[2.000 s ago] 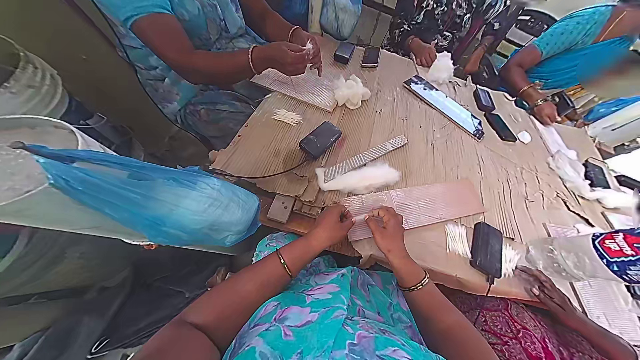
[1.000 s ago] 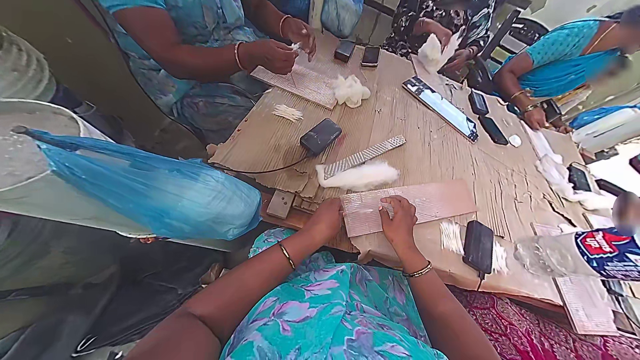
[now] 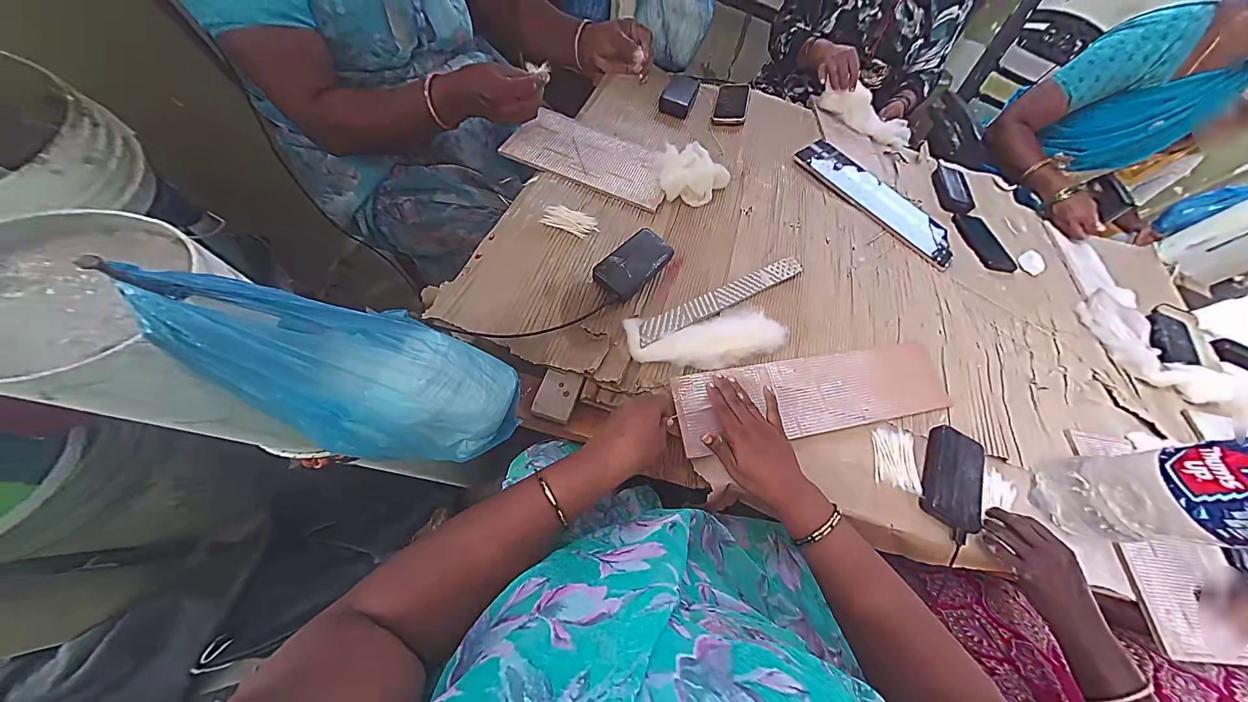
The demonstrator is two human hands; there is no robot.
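Note:
A ridged pinkish board (image 3: 858,385) lies at the near edge of the cardboard-covered table. My right hand (image 3: 756,444) rests palm down on its left part, fingers spread. Beside the board's left end is my left hand (image 3: 639,434), its fingers curled; a small pale tip shows at them, but what it holds is unclear. Just beyond the board lies a tuft of white cotton (image 3: 717,338), with a patterned metallic strip (image 3: 721,300) partly on it. A bundle of thin white cotton wicks (image 3: 895,458) lies to the right, next to a black box-like device (image 3: 953,478).
A blue plastic bag (image 3: 331,361) hangs over a white bucket (image 3: 88,292) at left. Another black device (image 3: 634,263) with a cable, a phone (image 3: 873,203) and a plastic bottle (image 3: 1111,492) are on the table. Several people sit around it, one person's hand (image 3: 1043,556) close at right.
My left hand has moved off the board to its left end. My right hand, earlier pinching near the board's left end, now lies flatter with its fingers spread.

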